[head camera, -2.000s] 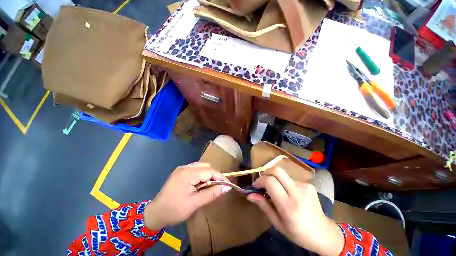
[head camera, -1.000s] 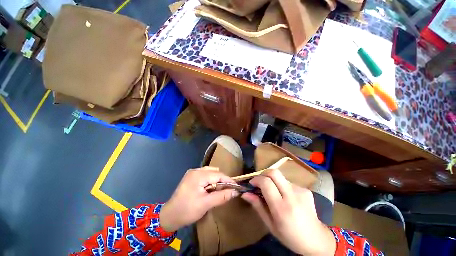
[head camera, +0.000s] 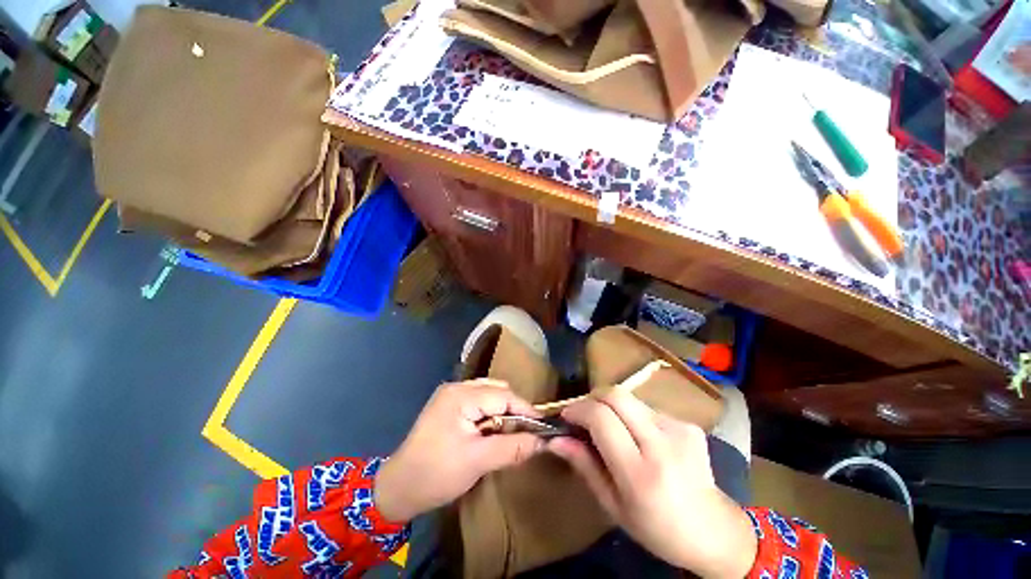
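Note:
A brown handbag (head camera: 543, 515) lies on the lap, with a pale tan binding strip (head camera: 644, 376) along its edge. My left hand (head camera: 452, 447) pinches the bag's edge between thumb and fingers. My right hand (head camera: 650, 475) holds a small dark tool, which looks like thread snips (head camera: 552, 429), against that edge. My fingertips nearly meet, and the snips are mostly hidden by my right fingers. Whether any thread is there cannot be seen.
The wooden desk (head camera: 678, 240) stands ahead, with pliers (head camera: 846, 213), a green-handled tool (head camera: 837, 138), a phone (head camera: 918, 111) and floppy brown bags (head camera: 599, 68) on it. Stacked bags (head camera: 209, 124) rest over a blue crate (head camera: 367, 255) at left.
Both hands have come closer together, my left hand moving right along the bag's edge. The bag on the lap has shifted slightly right. The desk items look the same.

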